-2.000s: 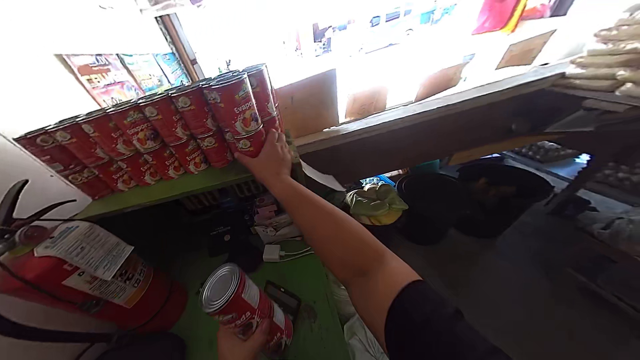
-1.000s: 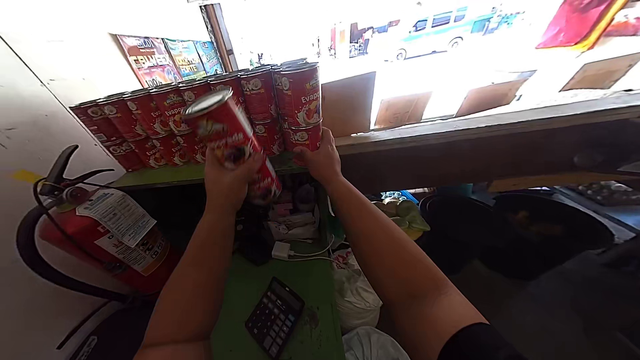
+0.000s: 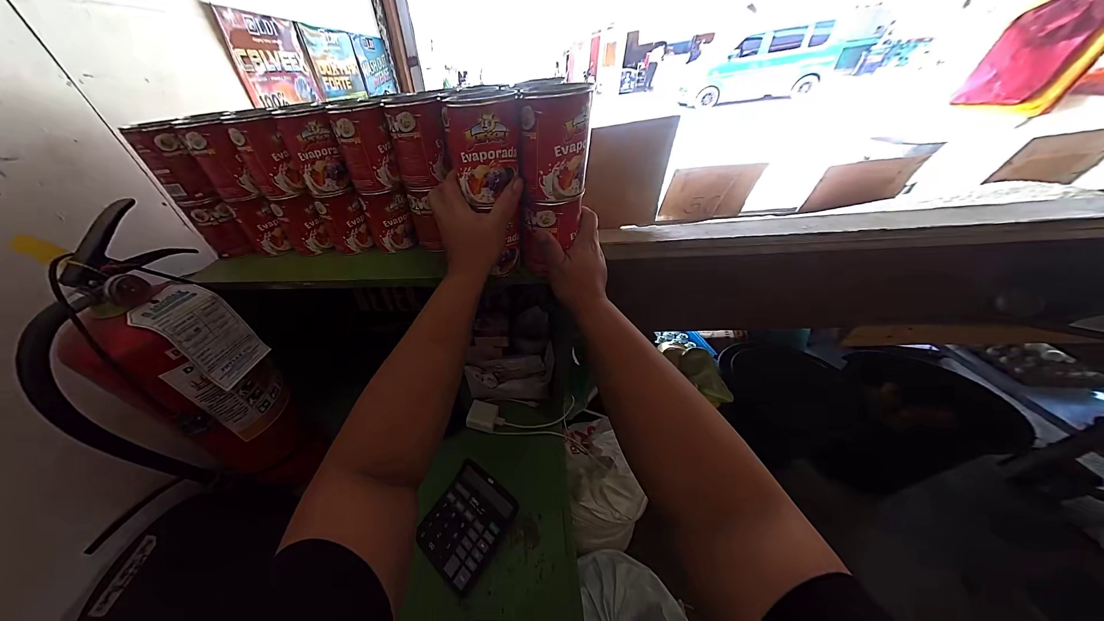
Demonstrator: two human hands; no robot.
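Observation:
Red cans of evaporated milk stand in two tiers along a green wooden shelf. My left hand grips an upper-tier can near the right end of the front row, fingers on its left and thumb on its right. That can sits upright on the stack, a little forward of its neighbour. My right hand is against the lower can at the right end, its thumb on the front and fingers round the right side. Over it stands another can. My palms and part of the lower cans are hidden.
A red fire extinguisher stands at the left wall. A calculator lies on the green lower surface near a white charger with its cable. Plastic bags are beside it. A wooden ledge runs right below the opening.
The can my left hand held low, then tilted before the stack, is now upright in the upper tier. My right hand has moved from the upper end can to the lower one.

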